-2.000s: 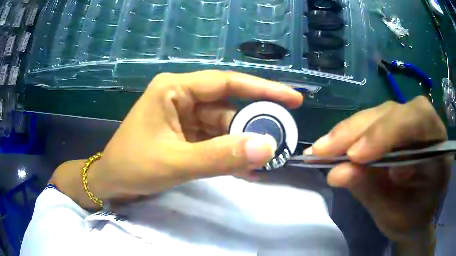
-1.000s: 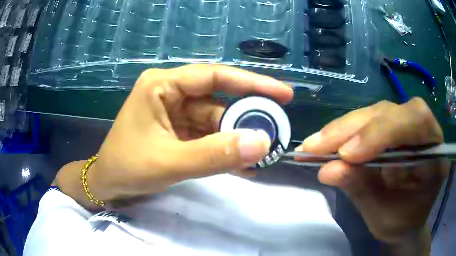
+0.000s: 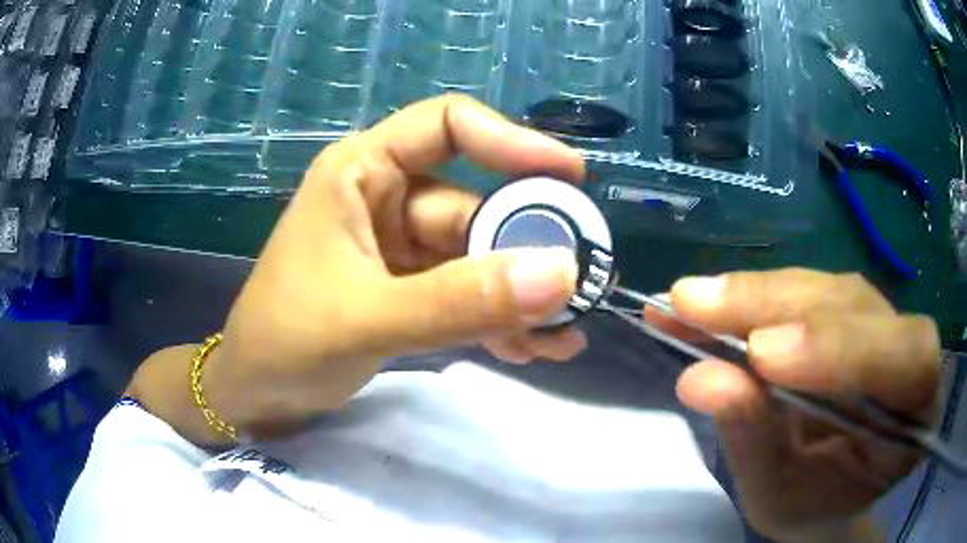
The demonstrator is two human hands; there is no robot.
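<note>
My left hand (image 3: 361,244) holds a round driver unit (image 3: 539,198) by its rim, thumb across the front. The unit has a pale ring, a dark round centre and a black edge. A row of small silver terminals (image 3: 593,279) shows at its right edge. My right hand (image 3: 816,371) holds thin metal tweezers (image 3: 732,356), slanting down to the right. Their tips are at the terminals; whether they grip one cannot be told. My thumb hides part of the unit's centre and lower left.
A clear ribbed tray (image 3: 424,139) lies on the green mat (image 3: 742,228), with black discs (image 3: 710,99) in its right column and one separate disc (image 3: 579,118). Blue-handled side cutters (image 3: 889,202) and a clear plastic scrap (image 3: 855,67) lie to the right.
My left hand and the unit have moved slightly up, and the unit is turned so its terminals sit higher on the right. My right hand has lowered, and the tweezers now slope more steeply.
</note>
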